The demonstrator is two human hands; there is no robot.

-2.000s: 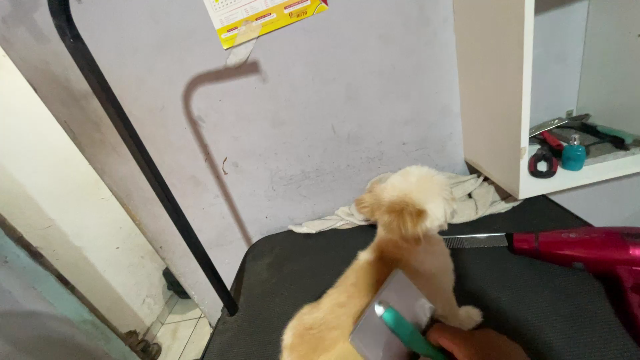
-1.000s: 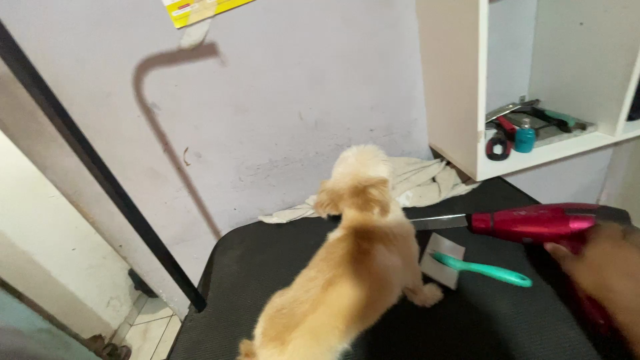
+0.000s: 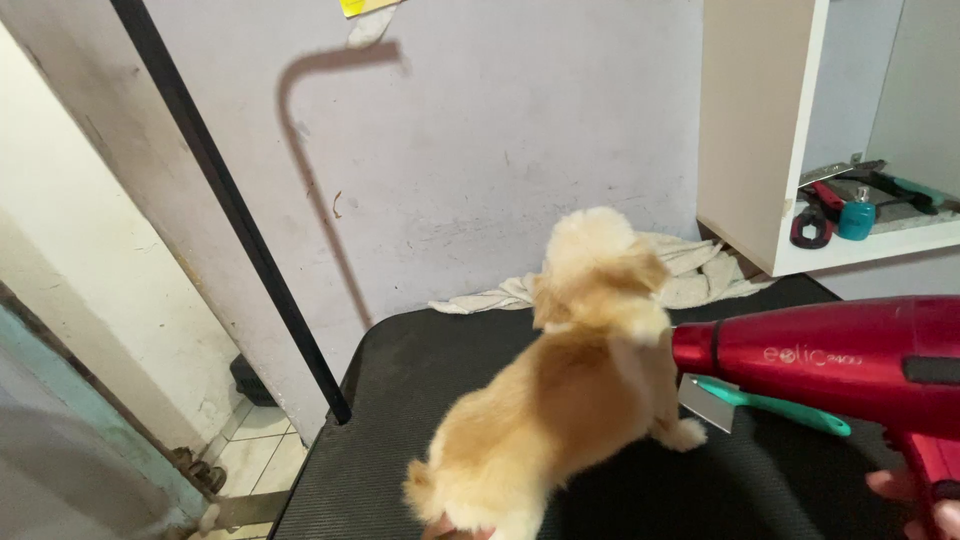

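A small cream-and-tan dog [image 3: 555, 397] stands on a black ribbed grooming table [image 3: 382, 390], its back to me and its head toward the wall. My right hand [image 3: 919, 499], partly cut off at the lower right, grips the handle of a red hair dryer [image 3: 825, 352]. The dryer's nozzle points left, close against the dog's neck and shoulder. Under the dryer, beside the front paw, lies a slicker brush with a teal handle [image 3: 802, 412]. At the bottom edge, fingertips of my left hand [image 3: 454, 531] show against the dog's rear; the rest is hidden.
A crumpled cream cloth [image 3: 697, 274] lies along the table's back edge by the wall. A black metal post [image 3: 247, 240] rises at the table's left side. The white shelf [image 3: 870, 251] at the right holds a teal bottle [image 3: 856, 216] and several grooming tools.
My right hand set down the slicker brush and took hold of the dryer, which is now raised beside the dog. Fingertips of my left hand have come into view at the dog's rear.
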